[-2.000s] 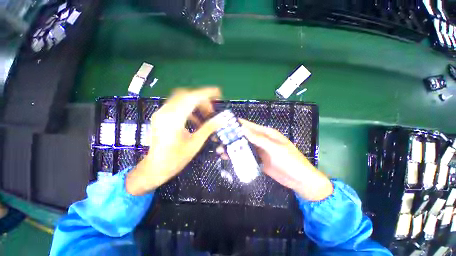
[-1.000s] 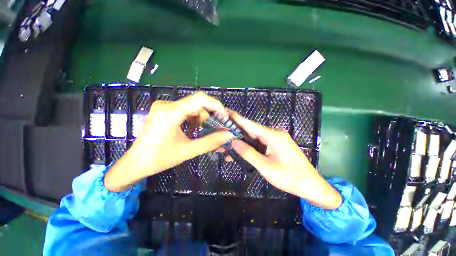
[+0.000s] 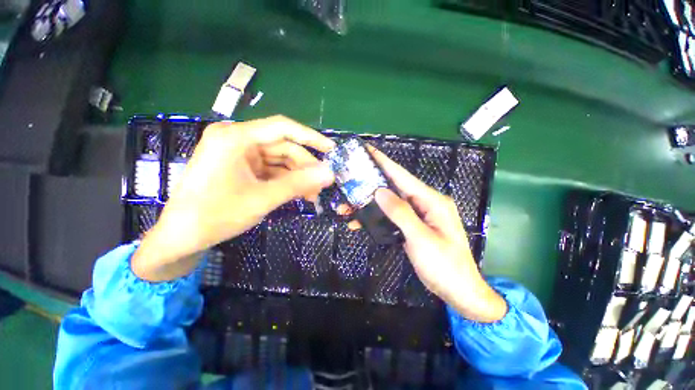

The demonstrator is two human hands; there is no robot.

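Note:
A circuit board (image 3: pixel 357 174), silver and blue, shows in a black phone housing (image 3: pixel 379 221) over the middle of the black blister tray (image 3: pixel 305 263). My right hand (image 3: pixel 434 228) holds the housing from the right, thumb on its near part. My left hand (image 3: pixel 236 179) is at the board's left edge, thumb and fingers touching it; whether it grips board or housing is hard to tell. A small dark part shows below the left fingertips. Pale keypads (image 3: pixel 147 179) lie in the tray's left pockets.
Two white display modules lie behind the tray, one left (image 3: pixel 235 89), one right (image 3: pixel 490 113), each beside a small pale piece. A tray of white pieces (image 3: pixel 651 259) is at right. Dark trays (image 3: pixel 72 221) are at left. A plastic bag (image 3: pixel 329 11) lies at the far side.
The held phone has turned from its white and keyed side to show the silver-blue board. My left hand has shifted slightly left. A small pale-and-dark unit now shows at the left bench edge.

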